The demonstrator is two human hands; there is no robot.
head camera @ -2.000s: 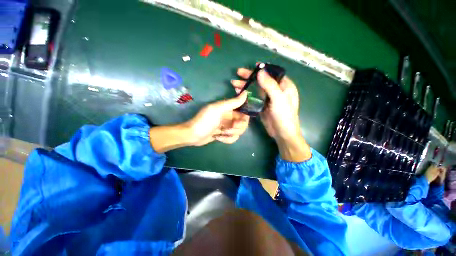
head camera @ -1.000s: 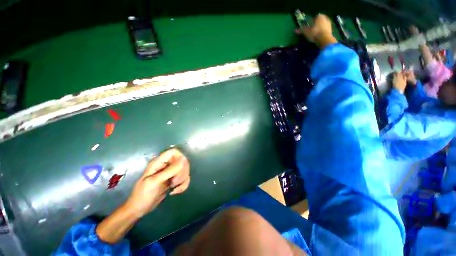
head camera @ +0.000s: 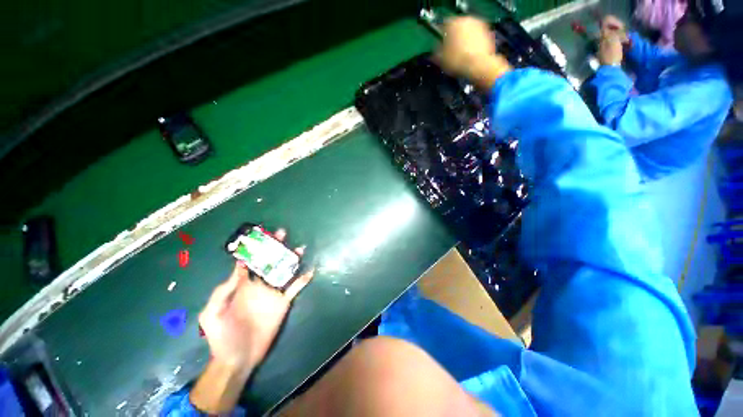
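Note:
My left hand [head camera: 248, 309] holds an open phone unit [head camera: 265, 256] above the green bench, its green and white inside facing up. My right hand [head camera: 470, 50] is blurred and reaches past the black blister tray [head camera: 444, 138] at the belt's far right. A narrow object [head camera: 432, 19] shows just beside its fingers; whether the hand holds it cannot be told.
Phone units lie on the green belt [head camera: 186, 137], beyond the whitish rail [head camera: 236, 177]. Red strips [head camera: 184, 257] and a blue triangular pick [head camera: 174, 321] lie on the bench. A ribbed tray is at lower left. Another person in blue [head camera: 664, 102] sits at right.
The view has turned right. My left hand now shows an open phone unit, where before it was closed with its contents unclear. My right hand is still over the belt, farther along it.

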